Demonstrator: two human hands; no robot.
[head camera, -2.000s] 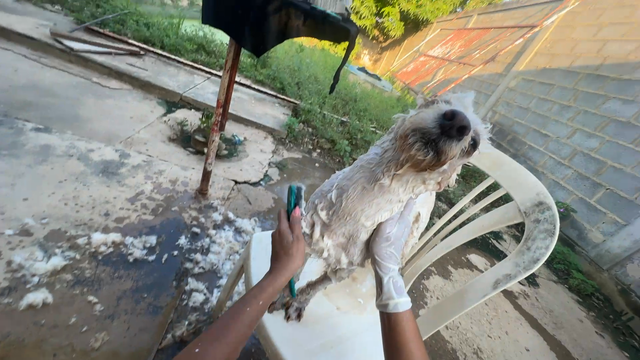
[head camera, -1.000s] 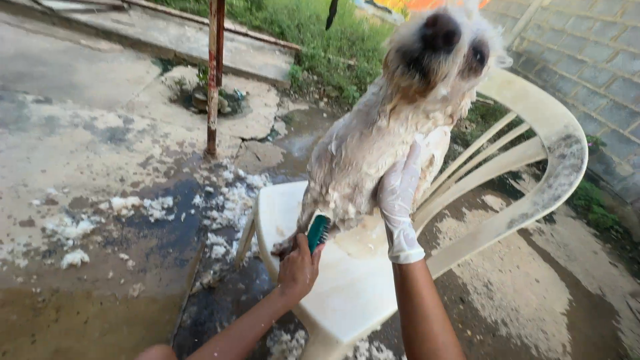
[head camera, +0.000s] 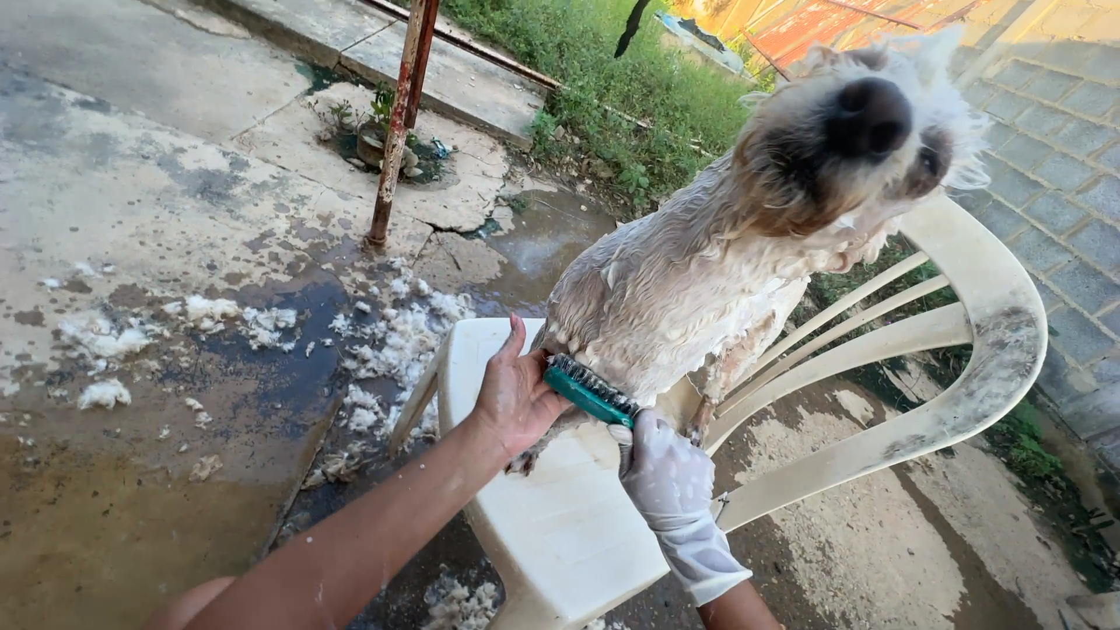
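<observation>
A wet, lathered white dog sits on the seat of a white plastic armchair, its muzzle raised. A green-backed brush with dark bristles lies against the dog's lower side. My bare left hand is at the brush's left end, palm up, thumb raised and fingers partly hidden; its hold on the brush is unclear. My right hand, in a white glove, grips the brush's right end. A dog's paw rests on the seat below the brush.
Clumps of white fur litter the wet concrete at the left. A rusty metal post stands beyond the chair, near a small potted plant. Grass and a grey block wall lie behind.
My gloved right hand has left the dog's chest and moved down to the brush, which my left hand alone held before. The brush now lies more level along the dog's side.
</observation>
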